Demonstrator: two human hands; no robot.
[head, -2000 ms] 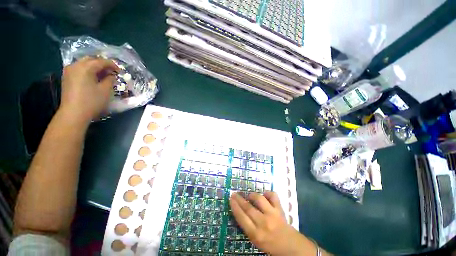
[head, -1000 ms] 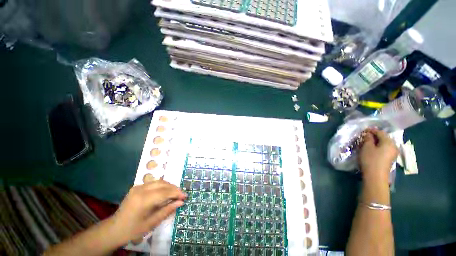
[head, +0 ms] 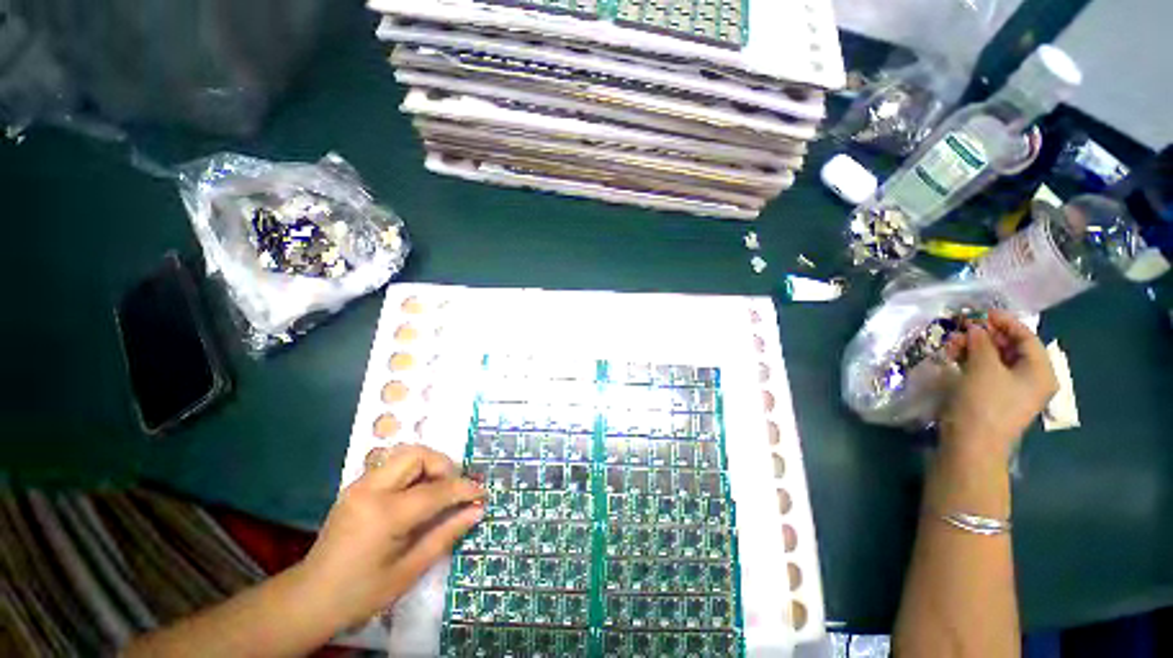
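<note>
A green PCB panel (head: 598, 514) with a grid of small boards lies on a white carrier board (head: 566, 315) in front of me. My left hand (head: 399, 527) is at the panel's left edge, thumb and forefinger close together; whether a part is between them is too small to tell. My right hand (head: 997, 379) is at the right parts bag (head: 888, 366), fingertips bunched over the small silvery-dark pieces; what they pinch cannot be told. The left parts bag (head: 290, 302) lies open with similar pieces in it.
A tall stack of carrier boards (head: 618, 142) stands behind the work. A black phone (head: 170, 345) lies at left. A clear labelled bottle (head: 958, 161), another bottle (head: 1036, 264), a yellow item (head: 952, 249), a small white-green item (head: 812, 288) and loose pieces are at right.
My left hand went from the left parts bag to the panel's left edge. My right hand went from the panel to the right parts bag, and its fingers have since shifted slightly within it.
</note>
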